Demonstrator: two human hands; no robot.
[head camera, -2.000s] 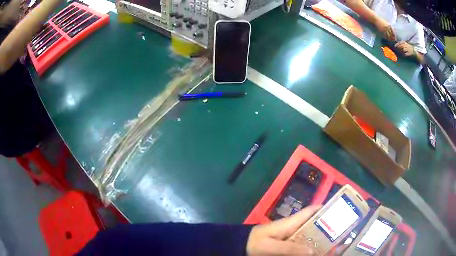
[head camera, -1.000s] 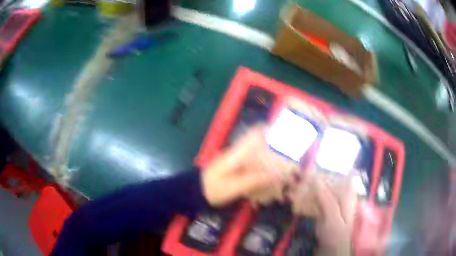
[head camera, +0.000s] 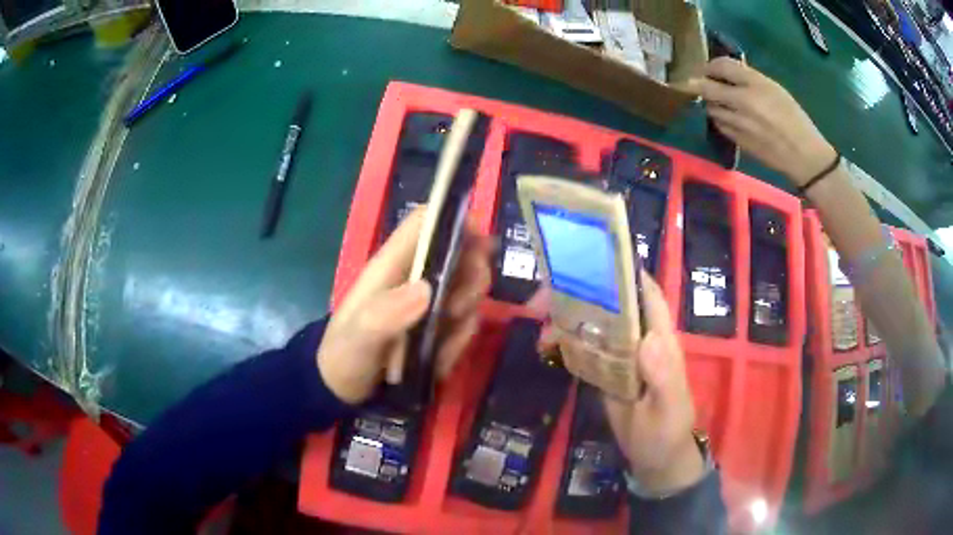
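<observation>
My left hand (head camera: 371, 324) grips a gold keypad phone (head camera: 444, 193) turned edge-on, its dark back to the right. My right hand (head camera: 658, 402) grips a second gold keypad phone (head camera: 585, 282), front towards me, its screen lit blue. Both phones are above a red phone tray (head camera: 366, 225). Several black phone backs (head camera: 709, 256) lie face down in its two rows of pockets. Some lower-row pockets at the right hold no phone. The hands and held phones hide parts of the tray.
Another person's arm (head camera: 857, 225) reaches in from the right to a cardboard box (head camera: 570, 65) at the far side. A second tray (head camera: 909, 256) lies at the right. A marker pen (head camera: 282, 162), blue pen (head camera: 172, 89) and smartphone (head camera: 196, 19) lie at the left.
The view has shifted, showing more of the tray. The two phones are now apart, the left one turned edge-on. The right phone's screen shows blue. Another person's arm has appeared at the right.
</observation>
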